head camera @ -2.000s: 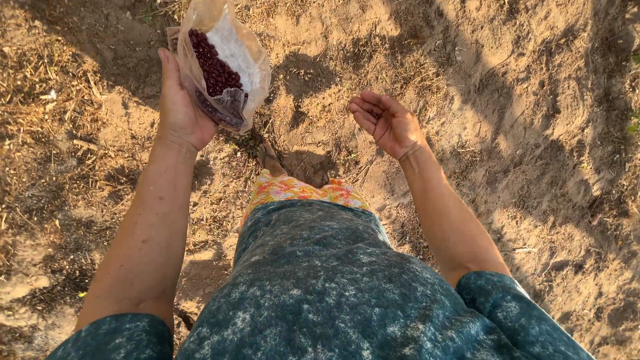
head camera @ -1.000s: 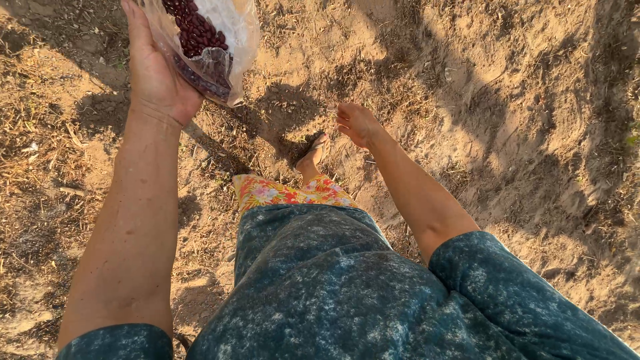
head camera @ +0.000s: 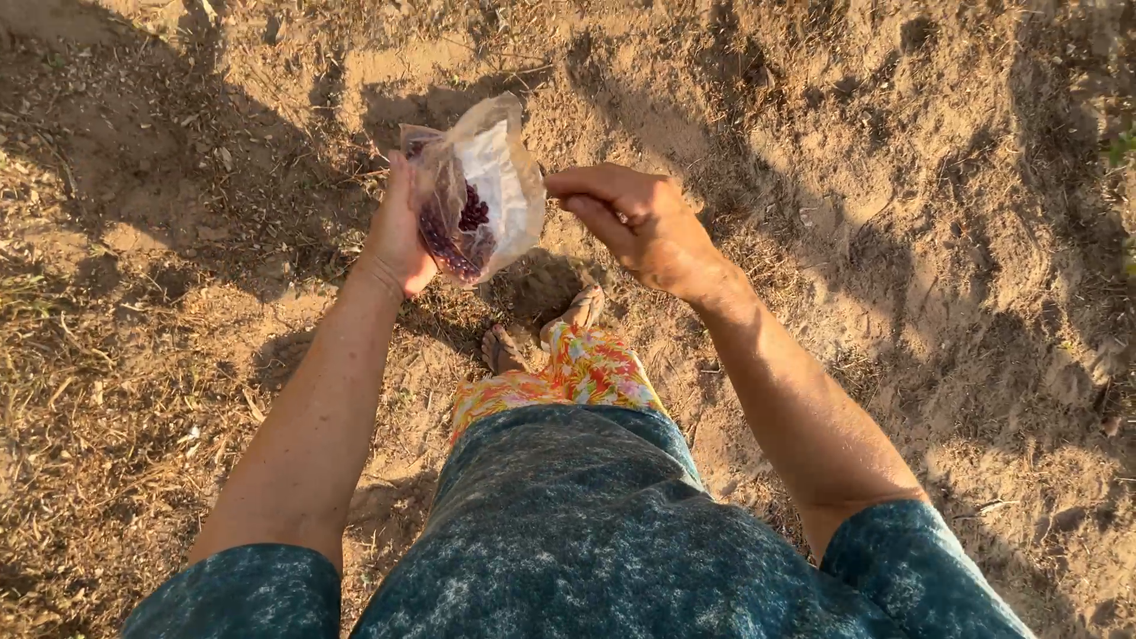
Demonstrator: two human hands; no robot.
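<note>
My left hand (head camera: pixel 401 232) holds an open clear plastic bag (head camera: pixel 519 200) from its left side. Dark red beans (head camera: pixel 473 209) lie in the lower part of the bag, against a white inner face. Just right of the bag's rim is my right hand (head camera: pixel 635 222), palm down, with thumb and forefinger drawn together toward the rim. Whether anything is between those fingertips, or whether they touch the rim, cannot be told.
Dry, uneven sandy soil (head camera: pixel 887 222) with bits of straw lies all around. Two feet in sandals (head camera: pixel 583 308) stand on it below the bag, under flowered orange and yellow trousers (head camera: pixel 603 364). Dry grass (head camera: pixel 98 426) covers the ground at left.
My right hand has come up to the bag's rim, its fingers now drawn together; before, it was well away from the bag. The bag stays in my left hand. The view has shifted.
</note>
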